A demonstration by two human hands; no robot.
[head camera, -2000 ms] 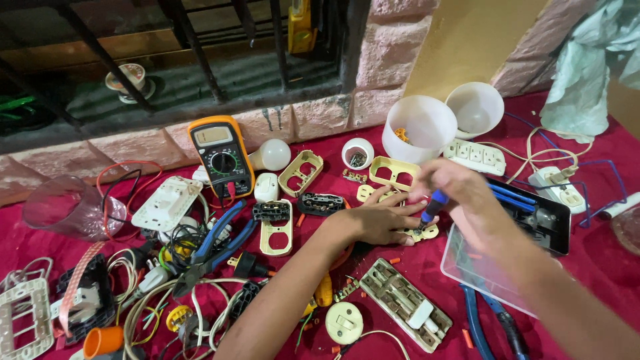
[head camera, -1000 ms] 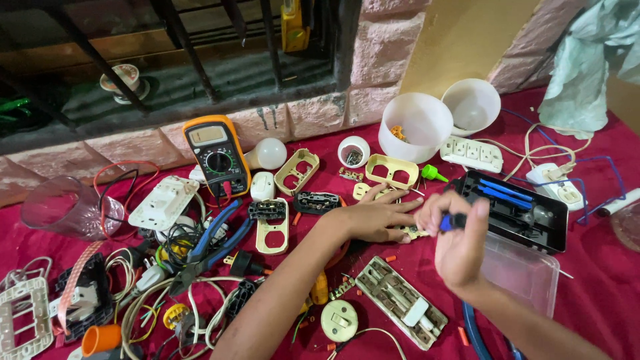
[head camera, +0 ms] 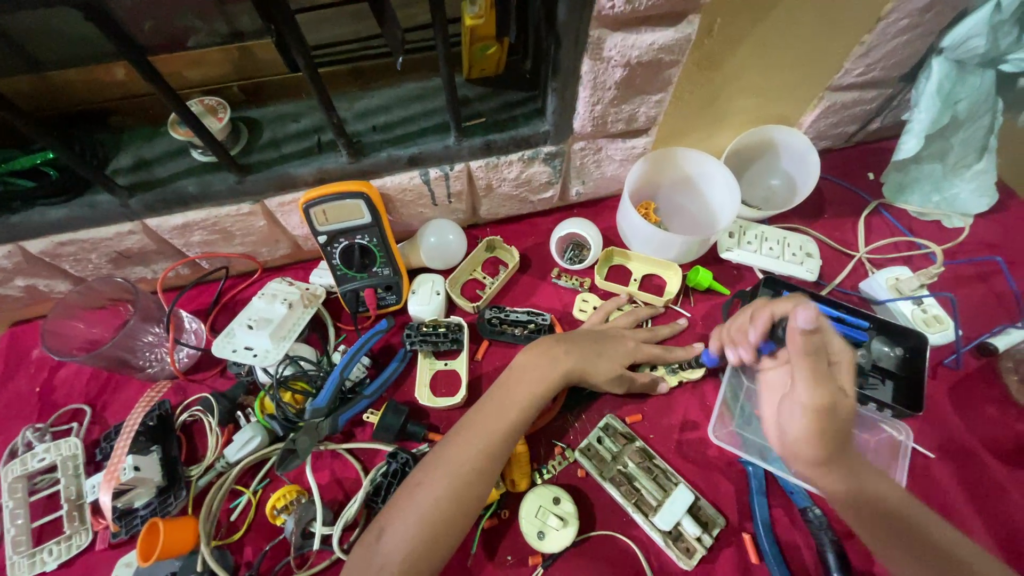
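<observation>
My left hand lies flat with fingers spread, its fingertips on a cream plastic outlet part on the red cloth. In my right hand is a blue-handled screwdriver, held tilted, its tip at that part beside my left fingers. Another cream outlet piece lies just beyond my left hand. Behind it are a cream outlet housing, a bright green pointed cap and small metal contacts. A small white cup holds screws. Below my hands lies an opened extension outlet.
An orange multimeter leans on the wall near a light bulb. Blue-handled pliers lie among tangled wires at left. A glass tumbler, white tubs, a black tool case and its clear lid surround the work.
The right hand has shifted about the screwdriver, its fingers now further closed around it than one second ago. Since the earliest frame the green cap has come into view. The left hand stays in place.
</observation>
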